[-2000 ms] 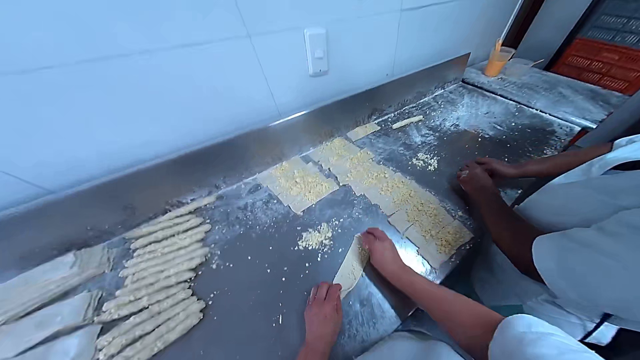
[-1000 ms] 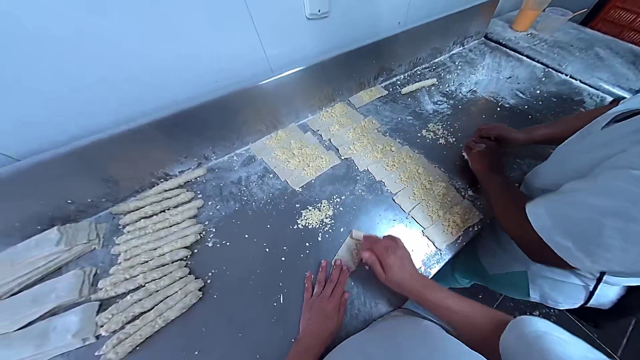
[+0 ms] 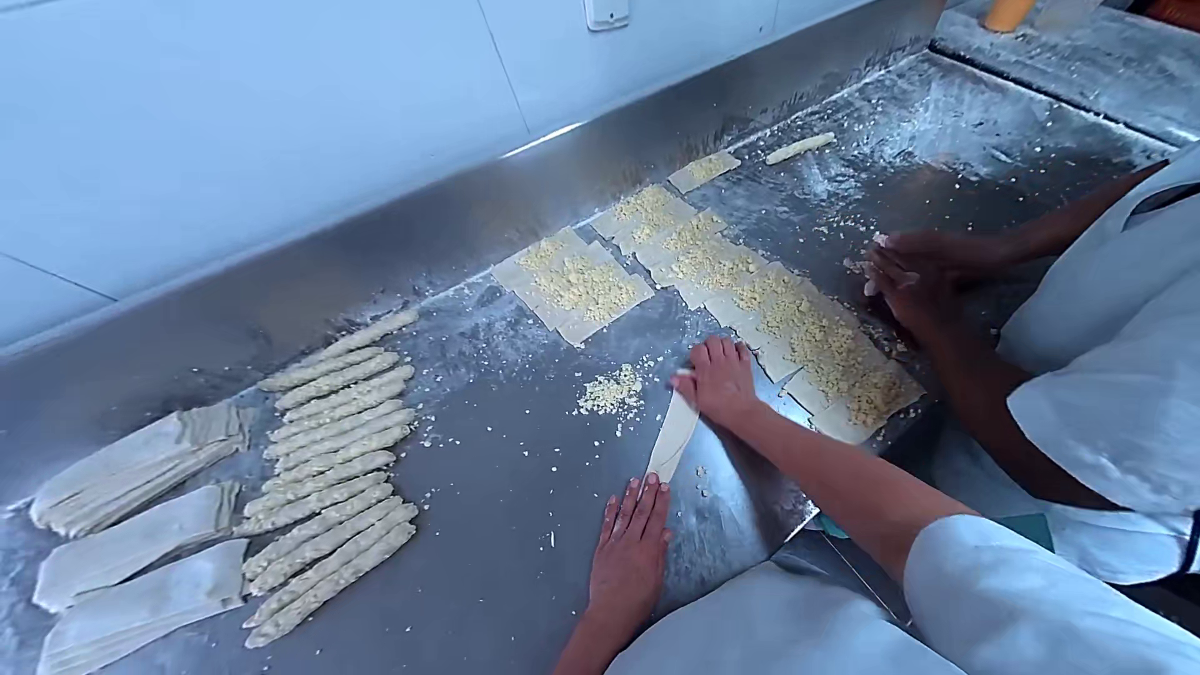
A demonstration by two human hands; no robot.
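A narrow strip of dough (image 3: 674,437) lies slantwise on the floured steel worktop (image 3: 487,469). My left hand (image 3: 635,544) rests flat with its fingertips on the strip's near end. At the far end, my right hand (image 3: 720,380) has its thumb and fingers on the dough. Beside that hand sits a small heap of crumbled filling (image 3: 611,390). Overlapping dough pieces topped with crumbs (image 3: 787,314) run diagonally past my right hand, and a smaller topped group (image 3: 574,286) lies farther back. Rolled dough sticks (image 3: 328,497) are lined up at the left.
Stacks of plain dough strips (image 3: 141,544) lie at the far left. At the right, a co-worker's hands (image 3: 914,272) are over the worktop. One rolled stick (image 3: 800,148) and a topped piece (image 3: 704,171) lie near the steel backsplash (image 3: 375,216). An orange container (image 3: 1008,13) stands behind.
The dough between my hands was crumb-topped and held up two seconds ago; now a plain-faced strip lies flat. My right hand has moved away from my left, farther up the worktop.
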